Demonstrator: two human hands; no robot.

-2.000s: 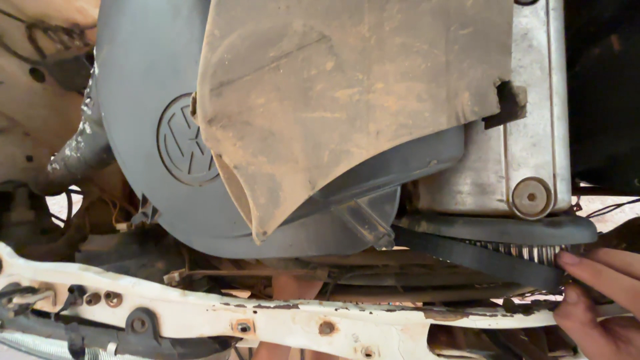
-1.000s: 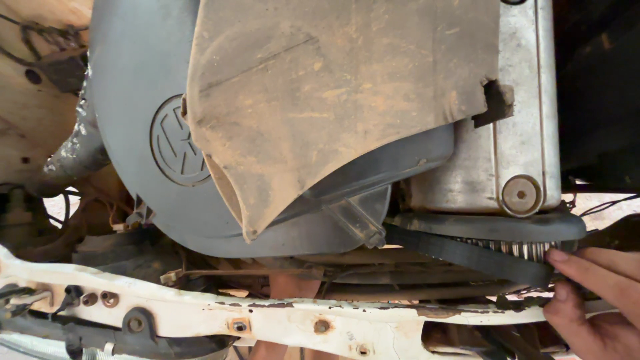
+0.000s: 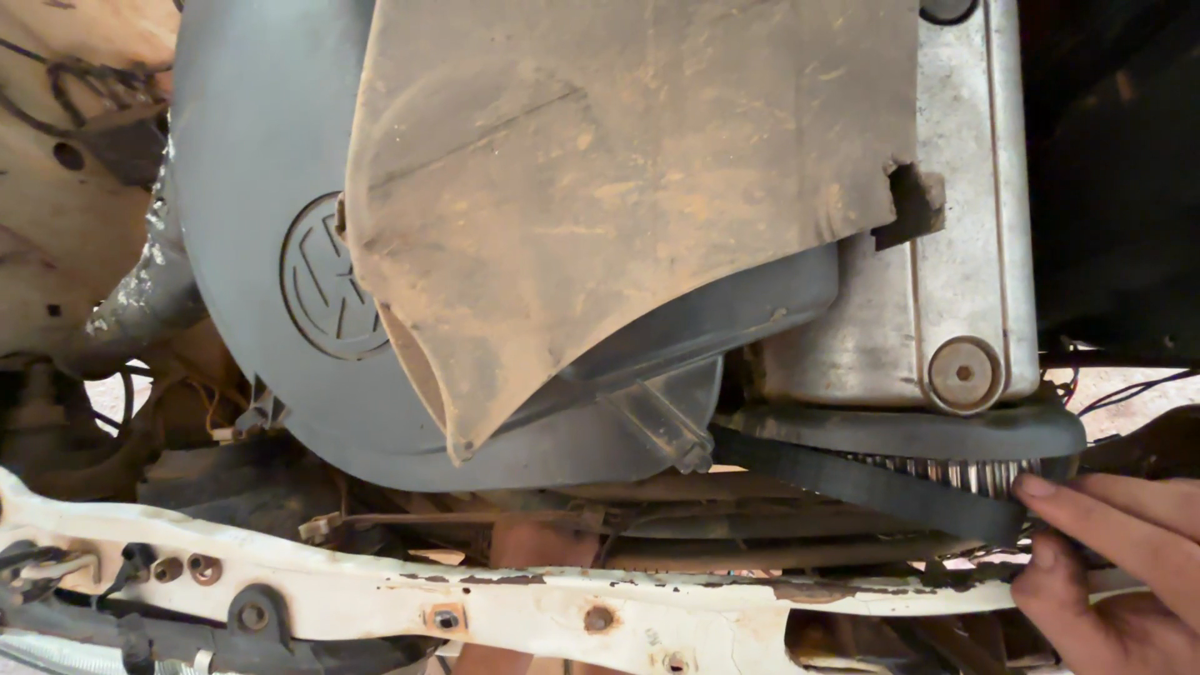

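Observation:
My right hand (image 3: 1087,553) is at the lower right, its fingertips and thumb closed around the outer edge of a black drive belt (image 3: 872,487). The index fingertip lies beside the metal teeth of a toothed pulley (image 3: 984,476). The belt slants left from the fingers to beneath the round dark-grey plastic air cleaner housing (image 3: 253,281), which bears a VW emblem. Above the pulley is a metal engine cover (image 3: 956,281) with a hex-socket bolt (image 3: 964,373). My left hand cannot be made out; a blurred skin-toned shape, perhaps a forearm (image 3: 544,553), shows behind the body crossmember.
A dusty, stiff brown sheet (image 3: 600,187) with a torn edge covers part of the housing. The chipped white body crossmember (image 3: 525,609) runs across the bottom. Wires and a corrugated hose (image 3: 155,291) are at the left, with thin wires (image 3: 1130,389) at the right.

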